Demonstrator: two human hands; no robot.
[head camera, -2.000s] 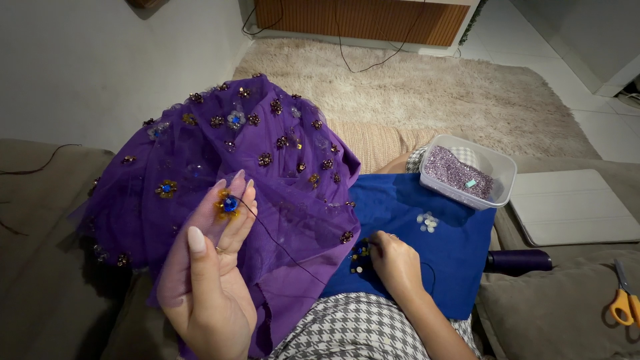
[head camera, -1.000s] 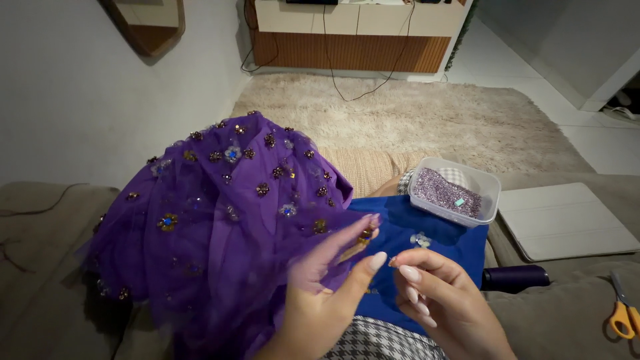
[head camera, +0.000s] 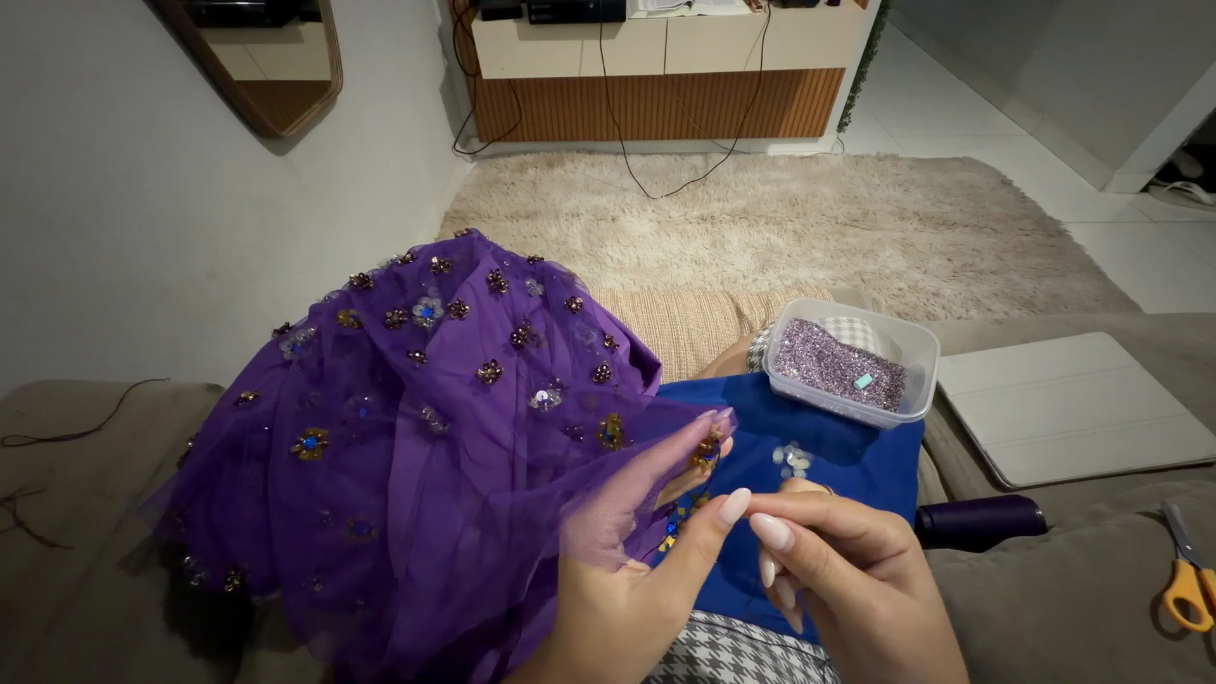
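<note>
My left hand (head camera: 636, 560) is under the sheer purple tulle (head camera: 427, 380), which drapes over its fingers; a gold and blue beaded flower (head camera: 706, 451) sits at those fingertips. My left thumb stands out in front of the tulle, its tip beside my right fingertips. My right hand (head camera: 845, 570) has thumb and forefinger pinched together; whatever is between them is too small to tell. Many beaded flowers dot the purple fabric. Blue cloth (head camera: 731, 408) covers the lap, with clear sequins (head camera: 791, 460) in a small pile and gold and blue pieces (head camera: 673, 530) partly hidden behind my left hand.
A clear plastic container (head camera: 917, 380) of lilac beads stands at the right of the blue cloth. Beyond it lie a pale flat case (head camera: 1073, 408), a dark purple thread spool (head camera: 983, 522) and orange-handled scissors (head camera: 1187, 589) on the sofa. Loose thread (head camera: 85, 435) lies at the left.
My right hand has moved from the small pieces on the blue cloth to beside my left thumb. My left hand, upright with the beaded flower two seconds ago, has come to the right and tilted.
</note>
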